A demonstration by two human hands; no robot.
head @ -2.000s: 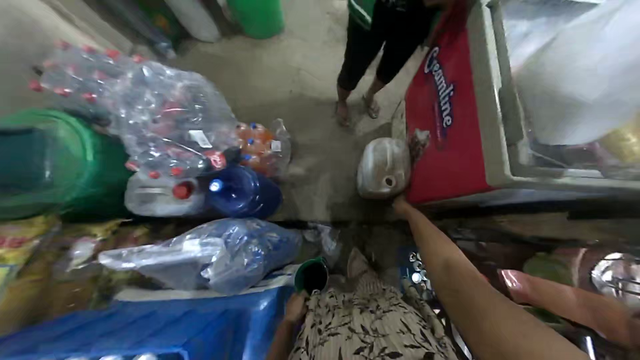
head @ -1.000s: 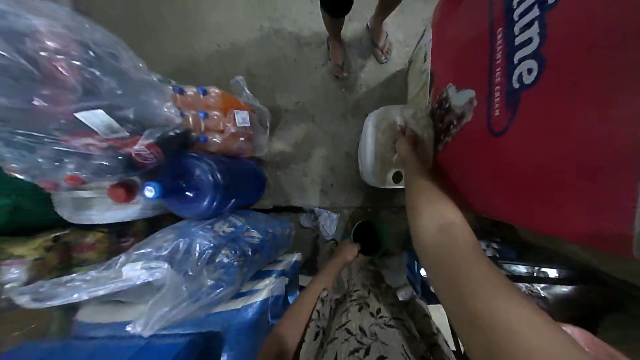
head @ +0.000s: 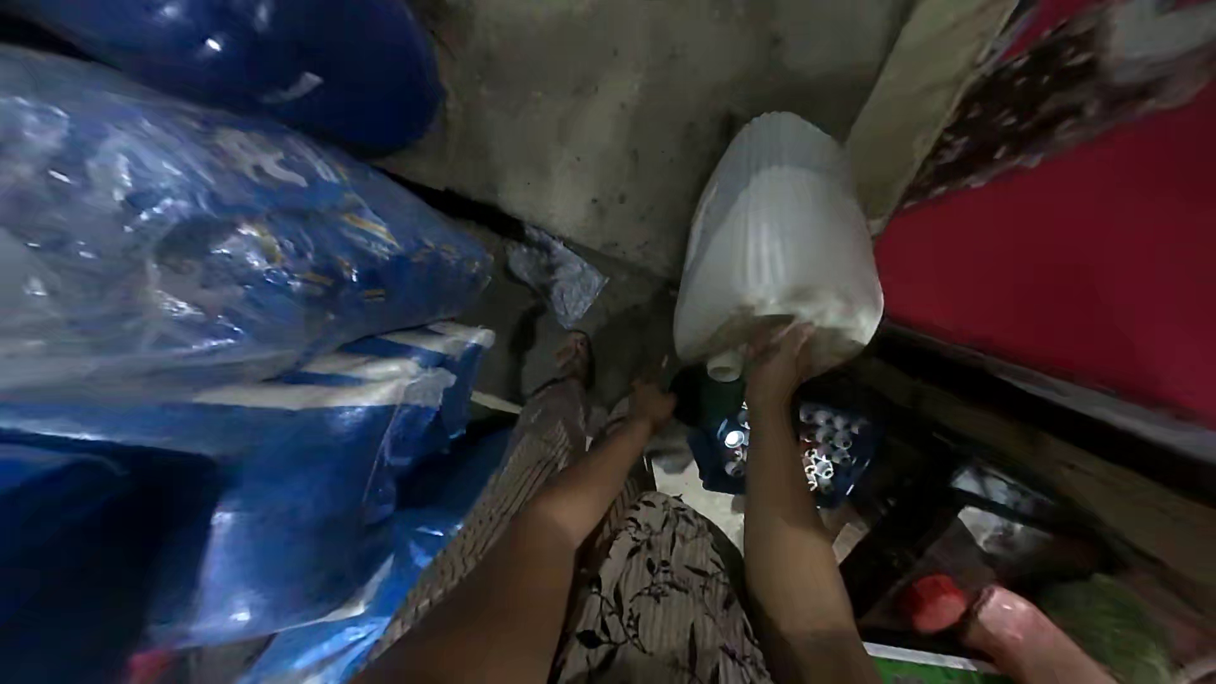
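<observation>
A large white plastic jug point(head: 779, 237) is tilted with its spout pointing down toward me. My right hand point(head: 781, 356) grips it at the near end, beside the spout; its handle is hidden by the hand. Just below the spout is a dark green container point(head: 701, 394), mostly in shadow. My left hand point(head: 654, 399) is closed on the left rim of this container. The jug's mouth is over or near the container; whether liquid flows cannot be seen.
Left are a plastic-wrapped blue pack point(head: 247, 237), a blue container point(head: 285, 66) and blue sacks point(head: 285, 494). A crumpled clear plastic bag point(head: 560, 275) lies by my foot. Right stands a red freezer point(head: 1054, 247); a crate of bottles point(head: 831, 446) sits beneath my right forearm.
The jug stood upright on the floor by the red freezer; now it is lifted and tipped, nearer to me, above the container my left hand holds. The view has moved closer.
</observation>
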